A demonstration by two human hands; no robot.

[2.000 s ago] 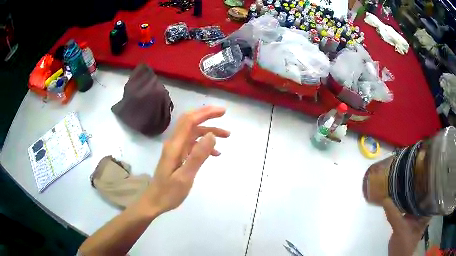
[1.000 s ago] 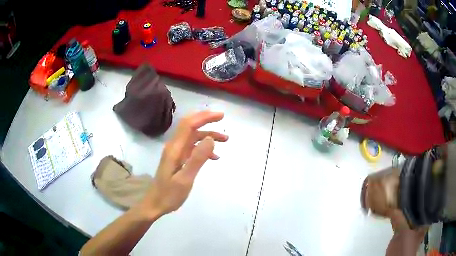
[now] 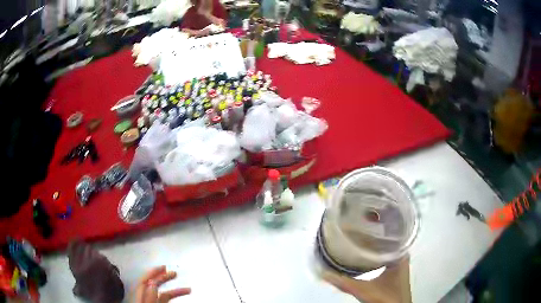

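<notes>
My right hand (image 3: 379, 285) holds the drinking jar (image 3: 369, 222) upright above the white table at the right of centre. Its clear round lid faces me. The hand wraps the jar's lower part, and the jar hides most of the fingers. My left hand (image 3: 155, 286) is at the bottom edge, partly cut off, with fingers apart and nothing in it. The brown cloth (image 3: 95, 275) lies on the table to its left.
A bottle with a red cap (image 3: 273, 198) stands near the red cloth (image 3: 368, 112). Bagged trims (image 3: 199, 157) and thread cones (image 3: 201, 100) are massed behind. Yellow tape (image 3: 326, 188) is partly behind the jar. An orange coiled hose (image 3: 516, 207) and a small black tool (image 3: 468, 210) are at right. A person (image 3: 204, 16) is behind.
The view has swung up and to the right. The jar now shows nearer the centre, upright with its lid towards me. My left hand has dropped to the bottom edge.
</notes>
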